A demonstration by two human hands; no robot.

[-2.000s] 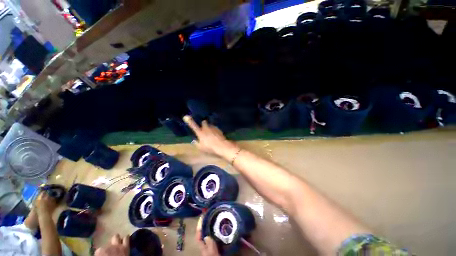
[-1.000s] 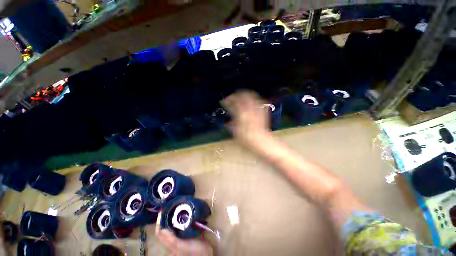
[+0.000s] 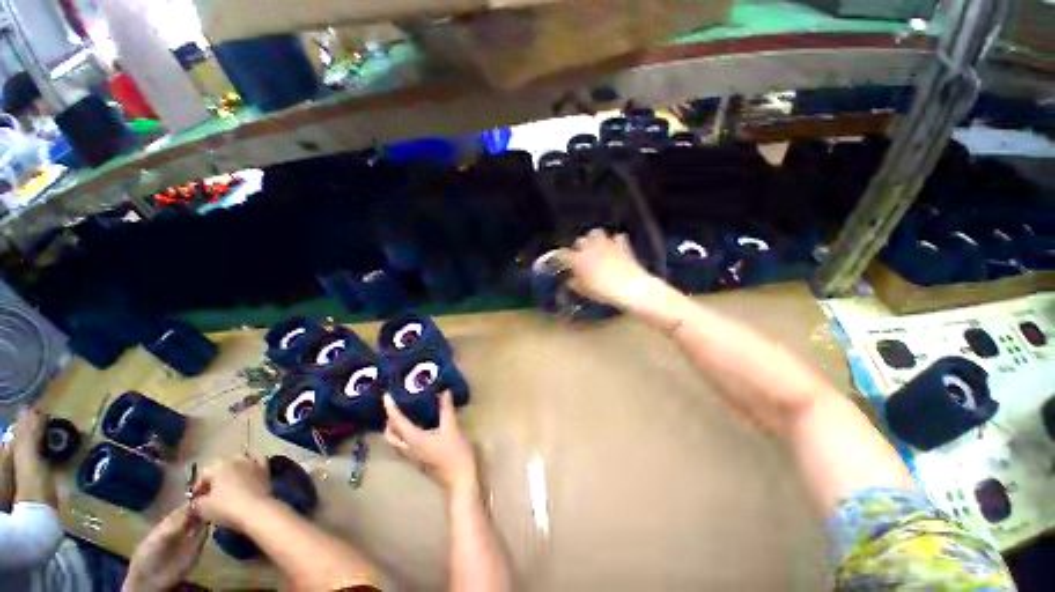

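Dark speaker housings [image 3: 361,382] with pale driver rings stand grouped on the bench, open ends up. My left hand [image 3: 434,439] comes from the bottom edge, its thumb and fingers around the near side of the front right housing [image 3: 423,379]. My right hand [image 3: 602,268] reaches to the back row, its fingers on the rim of a dark housing [image 3: 567,298] at the bench's rear edge. That housing's far side is dark and hard to make out. A small wired board [image 3: 359,460] lies near the group.
Another person's hands [image 3: 231,491] work with small parts beside dark housings at lower left. More housings [image 3: 141,422] stand at left. A shelf [image 3: 486,110] crosses above, with a slanted post [image 3: 914,150] at right. One housing [image 3: 939,402] sits on a printed sheet [image 3: 1012,347].
The front right housing and my left hand are now closer against the group. My right hand has moved rightward along the back row and now touches a housing. The view has shifted.
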